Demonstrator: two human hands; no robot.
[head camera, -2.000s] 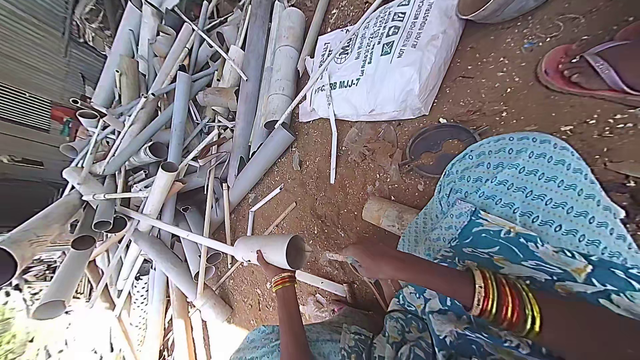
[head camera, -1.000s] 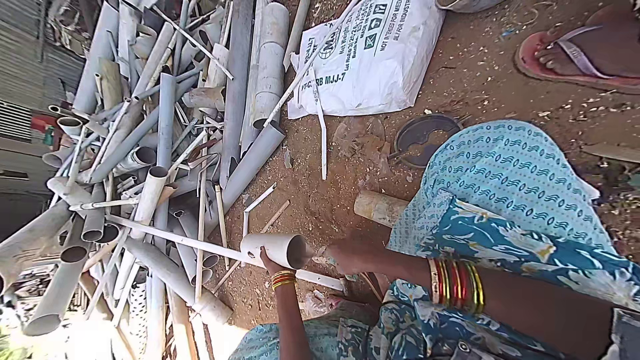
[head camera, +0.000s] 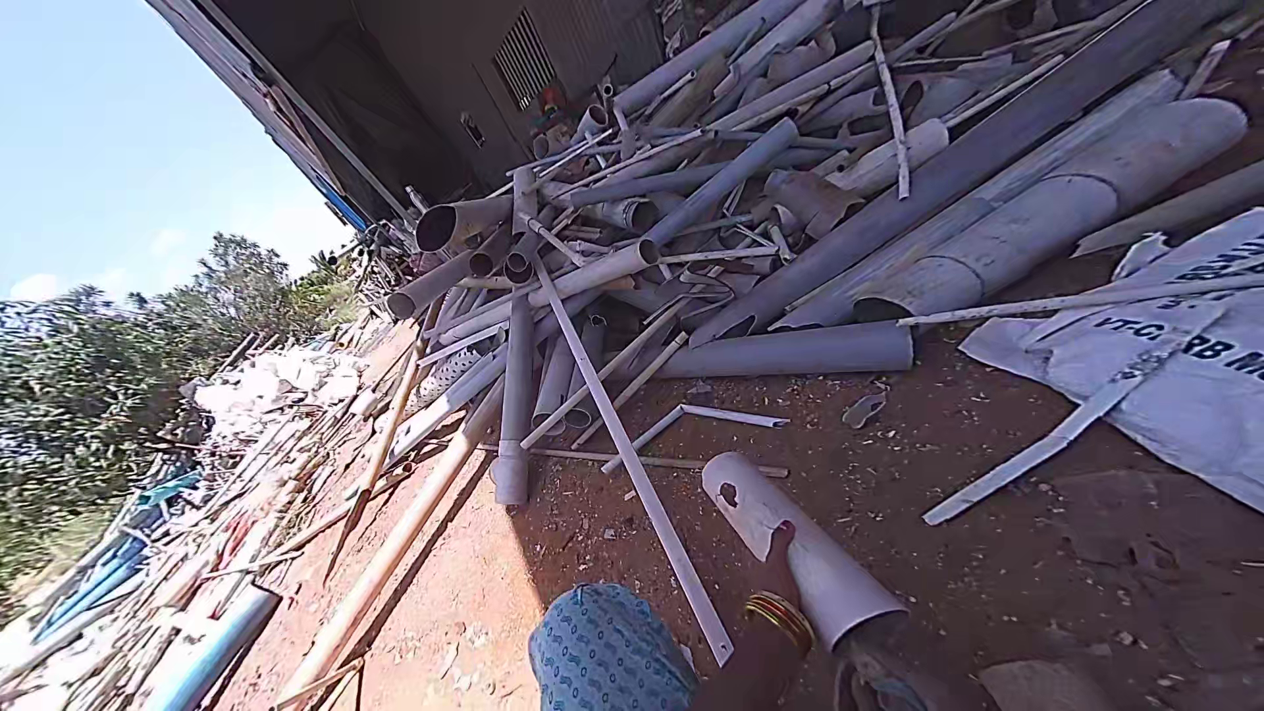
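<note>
A short, pale plastic pipe piece (head camera: 790, 543) with a ragged hole near its upper end lies at a slant at lower centre. My left hand (head camera: 778, 578), with yellow bangles at the wrist, is shut on its side. At the pipe's lower, open end, my right hand (head camera: 884, 671) shows dimly at the frame's bottom edge; its fingers and anything in them cannot be made out. A long, thin white plastic strip (head camera: 632, 454) runs from the pile down to just left of my left hand. My knee under blue patterned cloth (head camera: 607, 652) is at the bottom.
A large heap of grey plastic pipes (head camera: 790, 351) fills the upper middle and right. A bent white strip (head camera: 681, 415) lies on the brown soil. At right is a printed white sack (head camera: 1185, 385). Thin pipes and scraps (head camera: 237, 494) spread along the left, near bushes (head camera: 128, 365) and a shed (head camera: 434, 89).
The view has swung far toward the pile, shed and sky. My left hand still holds the pipe piece, whose open end now points down and to the right; before, it faced right.
</note>
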